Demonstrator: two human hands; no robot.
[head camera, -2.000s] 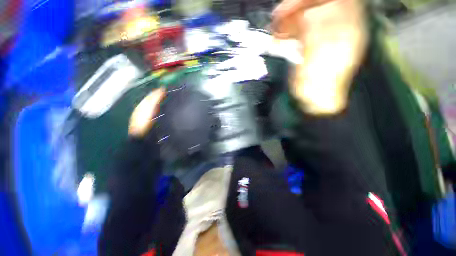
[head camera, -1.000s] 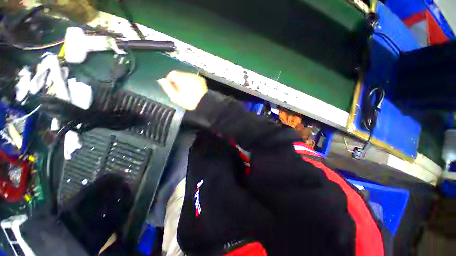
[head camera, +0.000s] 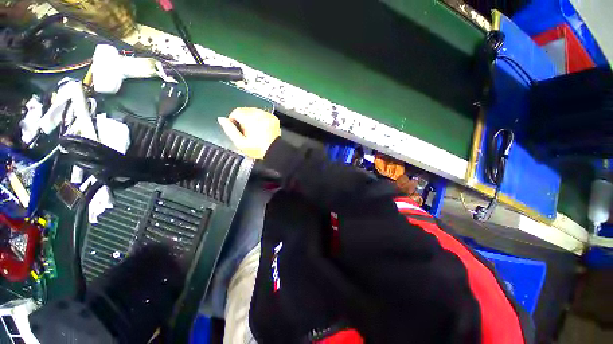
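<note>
My right hand (head camera: 252, 132) is at the bench's right edge, beside the black slotted mat (head camera: 195, 158). Its fingers are loosely curled with a gap at the thumb, and nothing shows in it. A black unit with round recesses (head camera: 67, 326) is at the lower left, cut off by the frame. A dark shape, perhaps a sleeve or part of the unit, lies over the mat beside it. My left hand cannot be made out; a small skin-toned sliver at the bottom edge is unclear.
A white-bodied tool with a dark end (head camera: 107, 69), a black plug (head camera: 169, 101) and white cables (head camera: 67, 107) lie behind the mat. A red parts tray (head camera: 17, 248) is at left. A green surface (head camera: 349, 67) and blue panel with black cords (head camera: 524, 134) lie beyond the bench edge.
The view swung right after the first frame. Since the second, my right hand looks nearly unmoved. The lower-left black unit shows its round recesses more clearly.
</note>
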